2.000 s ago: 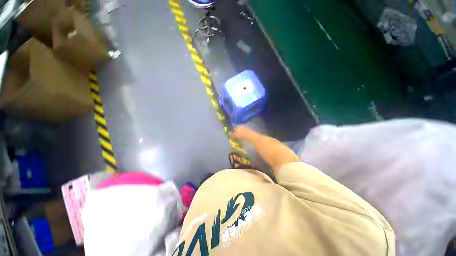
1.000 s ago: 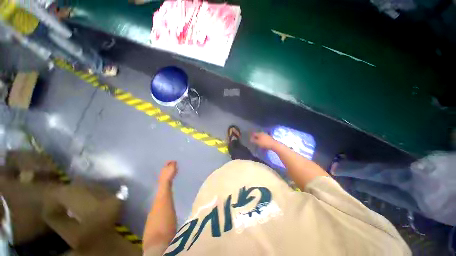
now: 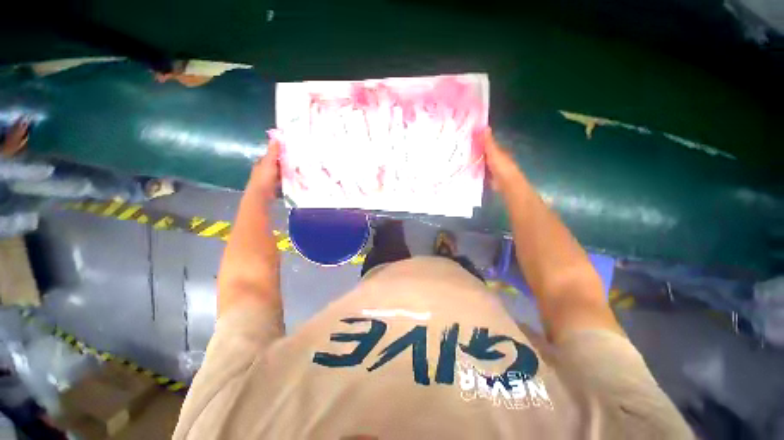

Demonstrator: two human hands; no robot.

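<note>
A white rectangular tray (image 3: pixel 382 193) covered with pink strips is in front of me, over the near edge of the green bench (image 3: pixel 206 137). Its middle is washed out by glare. My left hand (image 3: pixel 272 163) is at the tray's left side and my right hand (image 3: pixel 493 157) is at its right side, both gripping it. The fingers are partly hidden by the tray's sides. I cannot tell whether the tray rests on the bench or is lifted.
A round blue stool (image 3: pixel 328 235) stands just below the tray, by my legs. A blue-purple plastic stool (image 3: pixel 593 271) is partly behind my right arm. Another person's hand (image 3: pixel 15 137) is at the far left edge. Yellow-black tape (image 3: pixel 211 227) crosses the grey floor.
I have turned and moved to the bench; the tray is now centred before me. Both hands, empty a second ago, have taken hold of its sides.
</note>
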